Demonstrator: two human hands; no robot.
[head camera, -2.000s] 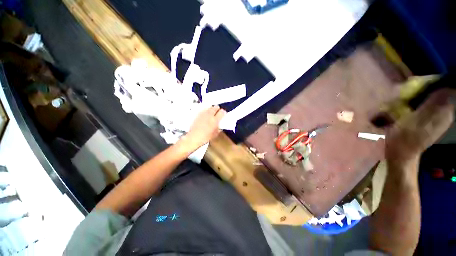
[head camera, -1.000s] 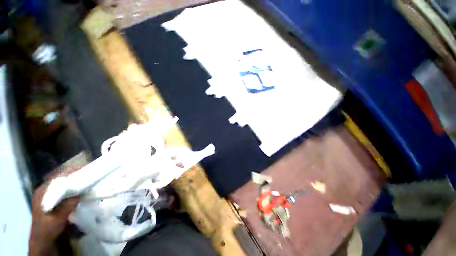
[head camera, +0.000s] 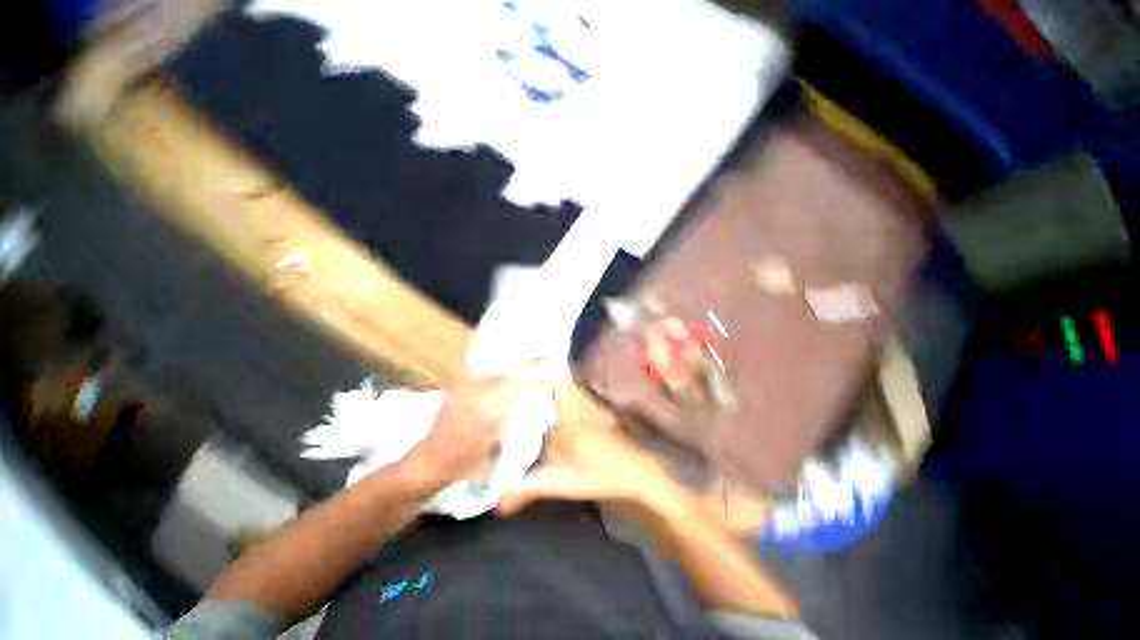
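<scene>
The white sheet stack (head camera: 650, 113), with a notched edge, lies on the black underlay (head camera: 338, 156). The small blue cutting die (head camera: 544, 56) sits on it. A white offcut bundle (head camera: 375, 431) is crumpled at the wooden edge in front of me. My left hand (head camera: 469, 431) is closed on it. My right hand (head camera: 588, 469) is beside it, against its right side; blur hides whether it grips. A wide white strip (head camera: 538, 313) runs from my hands up to the stack's near corner; whether it is joined there is unclear.
A wooden rail (head camera: 288, 263) edges the press bed. On the reddish-brown board (head camera: 800, 213) lie blurred red-orange handles (head camera: 675, 353) and small scraps. A round blue bin (head camera: 831, 513) with white waste stands at its near corner. The blue press body (head camera: 913, 75) is beyond.
The offcut bundle and my left hand have moved right from the lower left. My right hand has come in beside it. The white strip now spans to the stack. The view has shifted.
</scene>
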